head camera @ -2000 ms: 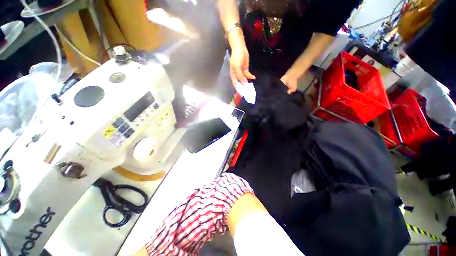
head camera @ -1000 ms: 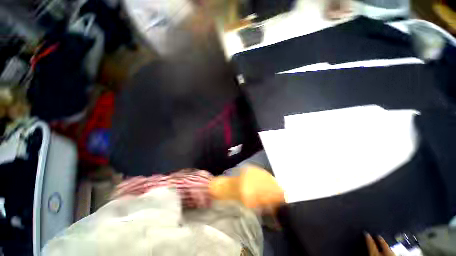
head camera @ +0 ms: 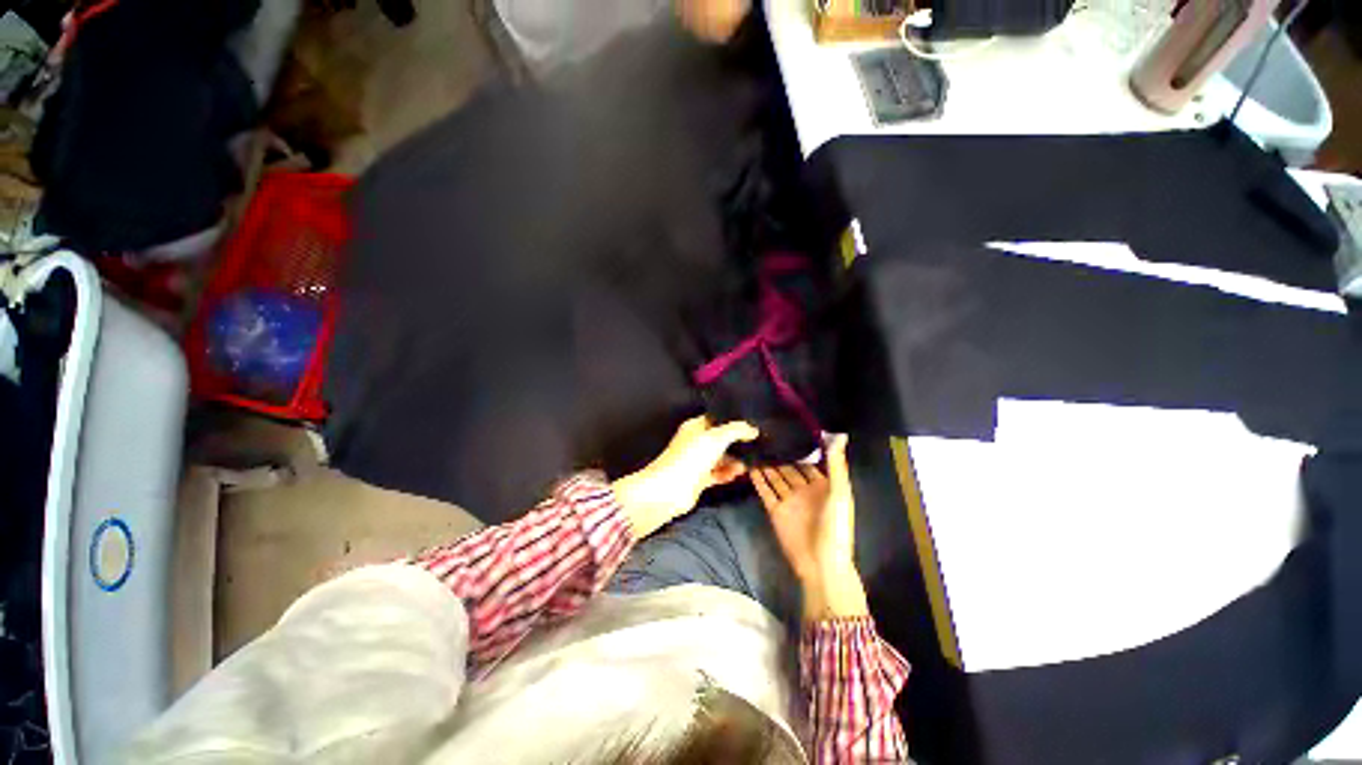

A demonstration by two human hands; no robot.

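Observation:
A bulky black cloth (head camera: 493, 299) lies over the lap and beyond it, blurred in its middle. A magenta ribbon-like strip (head camera: 769, 336) shows on its right part. My left hand (head camera: 687, 475) pinches the near edge of this cloth. My right hand (head camera: 807, 516) is just right of it, palm up, with its fingers under the edge and its thumb up beside it. A small white spot shows between its thumb and fingers. Both fingertips are partly hidden by the cloth.
Flat black panels (head camera: 1076, 336) lie on the white table (head camera: 1031, 75) at right, its edge marked yellow. A pinkish bottle-like object (head camera: 1195, 53) stands at the back. A red crate (head camera: 277, 292) and a white tub (head camera: 127, 523) are at left. A person's hand (head camera: 714, 15) shows at the top.
The view has swung from the sewing machine to the lap and panels. My right hand has moved from over the panels at lower right to the cloth beside my left hand.

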